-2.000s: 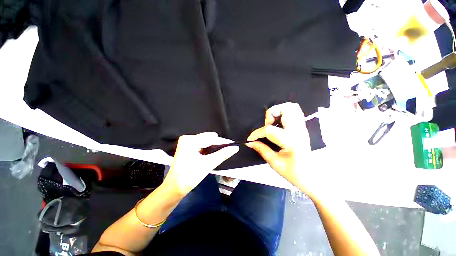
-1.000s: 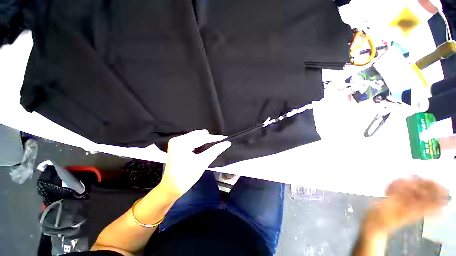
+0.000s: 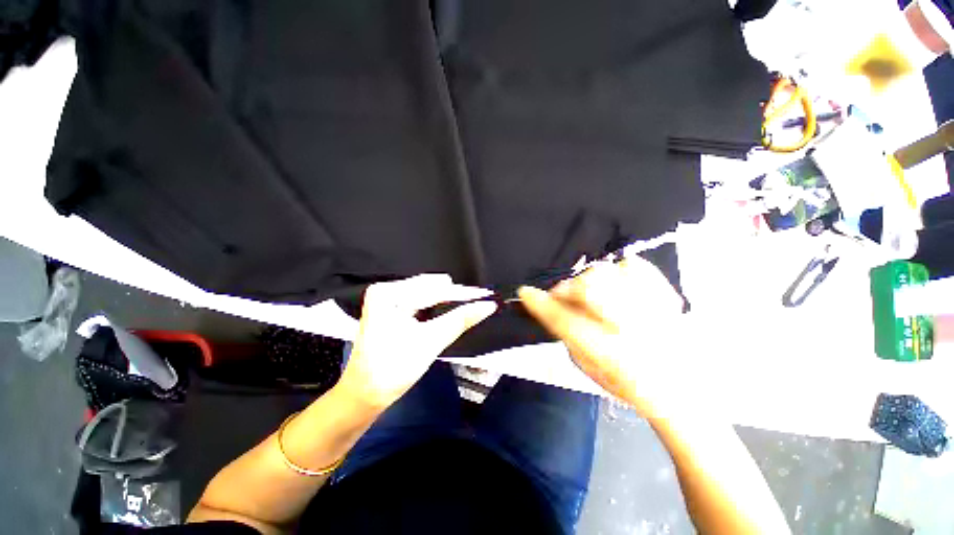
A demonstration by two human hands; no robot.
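Observation:
A large black garment covers most of the white table. My left hand pinches the garment's folded hem between thumb and fingers at the near edge. My right hand is slightly blurred, its fingertips at the hem just right of my left fingertips. A tiny pale glint, likely the needle, shows at my right fingertips. No thread can be made out. A broken white trim line runs along the hem's right part, partly behind my right hand.
At the right lie orange-handled scissors, dark thread snips, a green box and a speckled blue-black lump. Mixed supplies clutter the upper right. Bags lie on the floor at the lower left.
My right hand was at the hem, then swung out to the lower right, and is now back at the hem. My left hand keeps its pinch. The view has shifted slightly.

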